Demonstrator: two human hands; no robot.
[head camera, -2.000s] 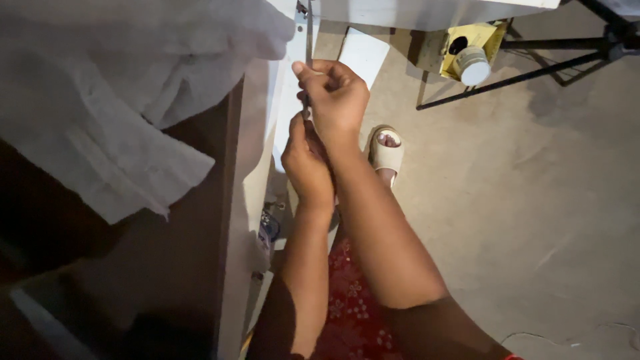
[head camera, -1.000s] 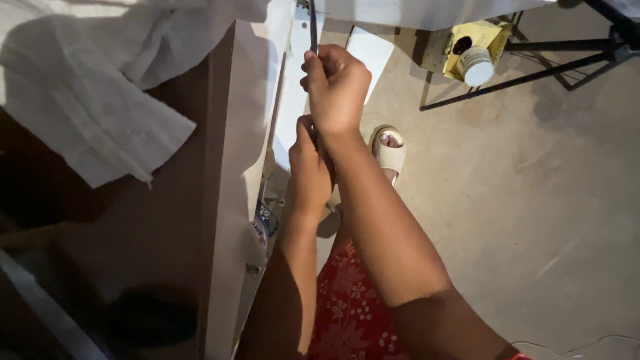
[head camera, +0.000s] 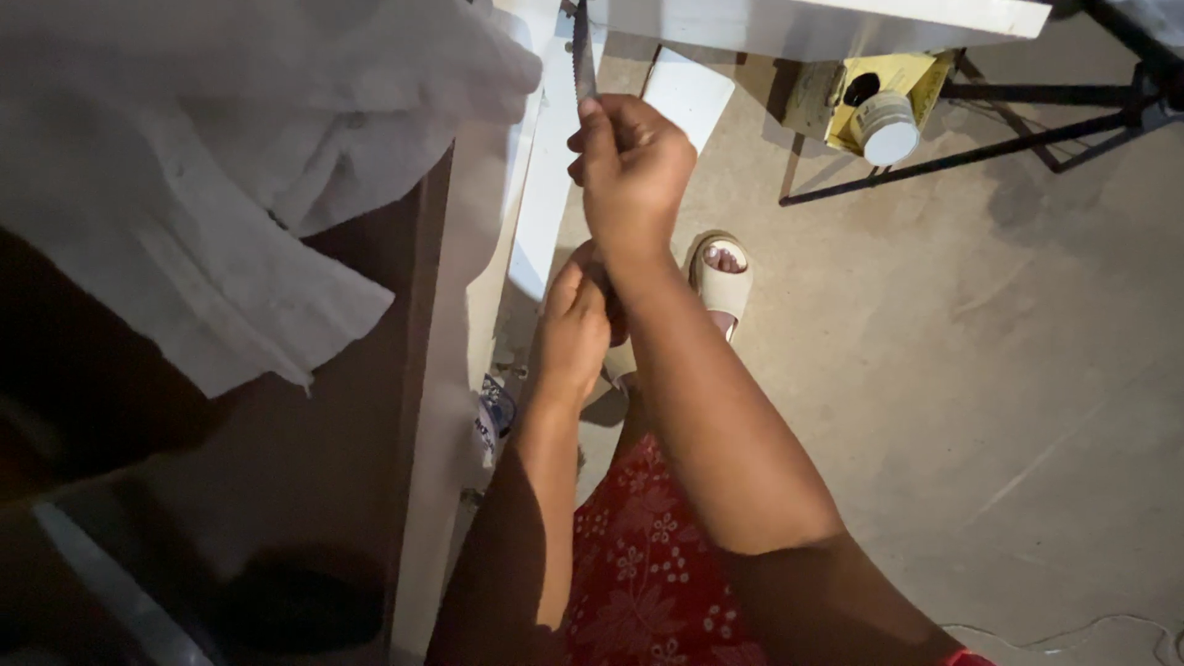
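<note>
A thin serrated metal blade (head camera: 583, 55) points up toward the top edge, its lower end pinched in my right hand (head camera: 638, 176). Below and to the left, my left hand (head camera: 578, 319) is partly curled, close under my right wrist; whether it grips anything there is hidden. Both forearms come up from the bottom, over red floral cloth (head camera: 647, 564). White boards lie behind and beside the hands, one a narrow strip (head camera: 541, 203) and one a flat piece (head camera: 689, 97) on the floor.
White cloth (head camera: 231, 213) drapes over a dark-sided piece of furniture (head camera: 435, 305) at left. A white tabletop edge (head camera: 925, 17) crosses the top. At upper right are a yellow box (head camera: 916, 74), a white-lidded container (head camera: 888, 129) and black metal legs (head camera: 962, 162). A sandalled foot (head camera: 723, 277) stands on the floor.
My right hand has moved up, away from my left hand, since two seconds ago. More of the serrated blade's edge shows now.
</note>
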